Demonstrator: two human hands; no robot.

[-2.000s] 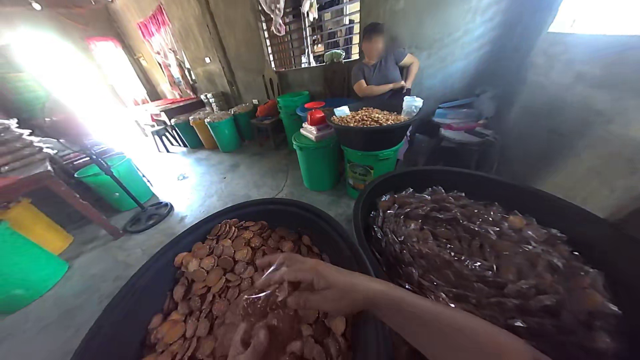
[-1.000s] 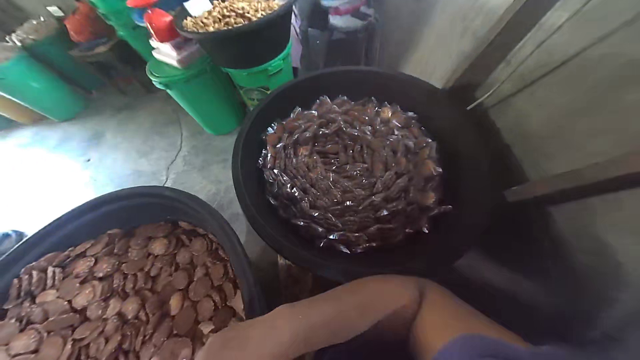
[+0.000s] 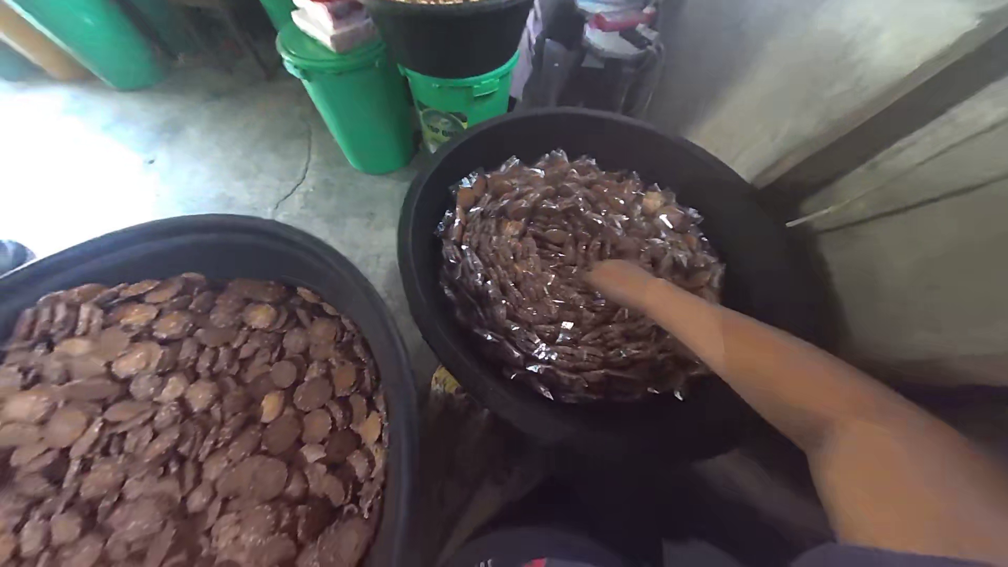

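My right hand [image 3: 620, 281] reaches over the middle of a round black tub [image 3: 425, 307] and touches or hovers just above the clear-wrapped brown pieces [image 3: 551, 315] in it; its fingers are blurred and hard to make out. These packets lie in dense rings. At the left stands a second black tub [image 3: 398, 425], full of loose, flat, round brown pieces [image 3: 157, 409]. My left hand is outside the view.
Beyond the tubs stand a lidded green bin [image 3: 354, 102] with bundles on it and a green bucket [image 3: 472, 90] under a black basin [image 3: 457, 35]. A concrete wall [image 3: 913, 299] with a dark beam bounds the right side.
The view has swung down and right. Two seconds ago my hands were over the loose pieces with clear film; now my right arm extends over the tub of wrapped pieces. The person behind is out of view.
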